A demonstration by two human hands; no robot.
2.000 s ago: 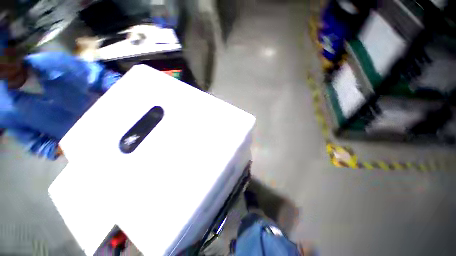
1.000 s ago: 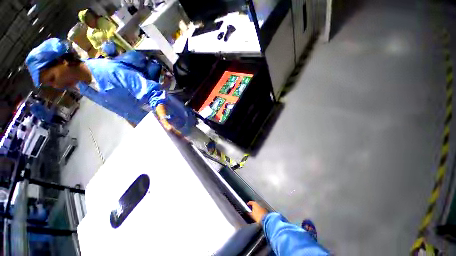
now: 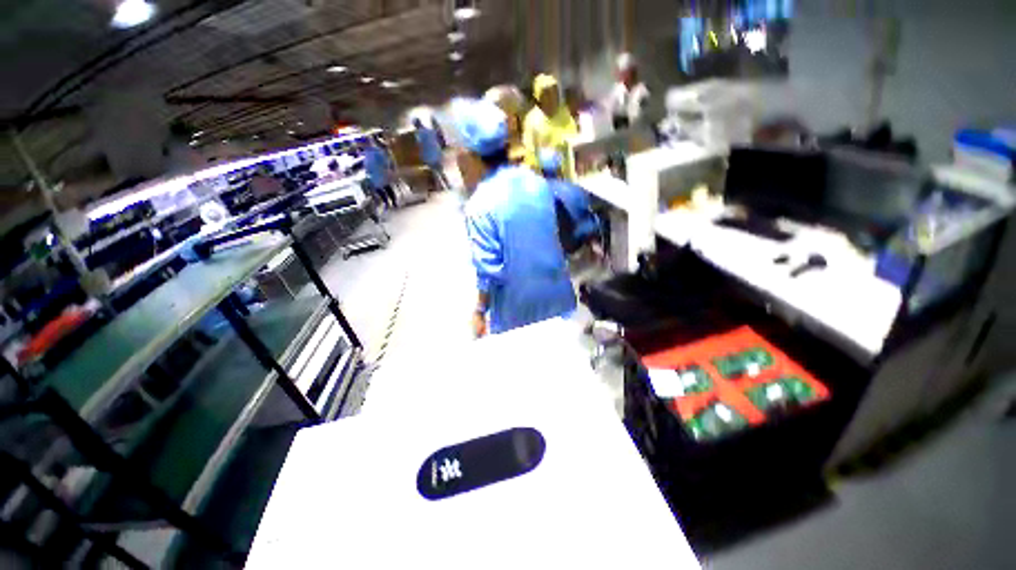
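Observation:
A large white cabinet (image 3: 368,501) fills the bottom middle of the view, close in front of me. A black oval display panel (image 3: 480,462) with a white logo lies on its white face. The cabinet's lower part is cut off by the bottom edge, and what it stands on is hidden. Neither of my hands is in the picture.
Green-topped racks (image 3: 167,306) stand at left. A person in blue (image 3: 518,245) is just beyond the cabinet. At right, a black crate holds an orange-red tray (image 3: 730,384) of green circuit boards, beside a white desk (image 3: 780,267) with a monitor. More people are farther back.
The view has swung up and turned along the aisle. The person in blue, earlier at the cabinet's side, now stands upright beyond it. My hand, seen on the cabinet's edge one second ago, is out of view.

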